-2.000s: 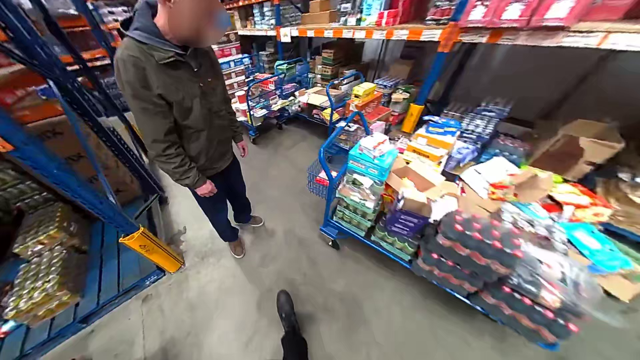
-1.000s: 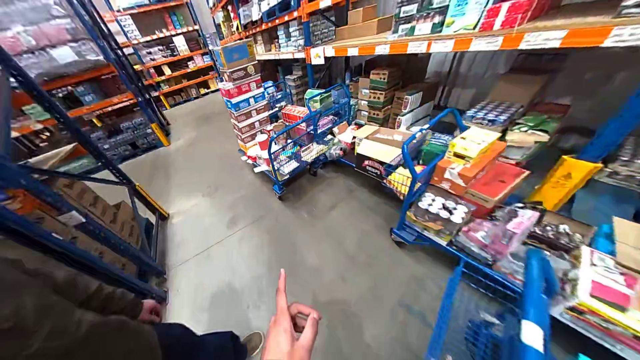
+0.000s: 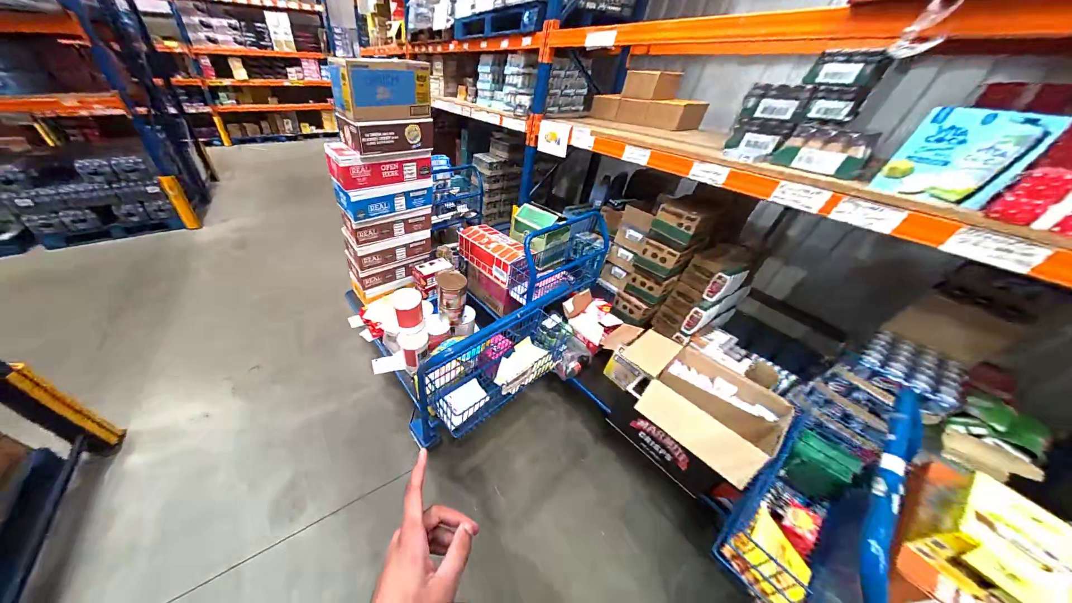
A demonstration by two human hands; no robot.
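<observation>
My left hand (image 3: 427, 532) is at the bottom centre, its index finger extended upward in the picture, the thumb apart and the other fingers curled. It holds nothing and appears in front of the concrete floor. Just beyond the fingertip in the picture is the corner of a blue trolley (image 3: 425, 431). Its wire basket (image 3: 494, 373) holds papers and packets; tins (image 3: 409, 308) and a tall stack of cartons (image 3: 387, 172) stand behind. To the right, an open cardboard box (image 3: 712, 419) rests on another low trolley. My right hand is out of view.
Pallet racking with an orange beam (image 3: 754, 180) runs along the right, holding packs and small brown boxes (image 3: 653, 100). A blue trolley handle (image 3: 892, 494) rises at the lower right beside yellow cartons (image 3: 997, 536). A yellow rack guard (image 3: 63, 406) stands at the left edge.
My left hand, absent two seconds ago, has come into view with its index finger extended. The person in the green jacket has gone out of view as the view turned and moved along the aisle.
</observation>
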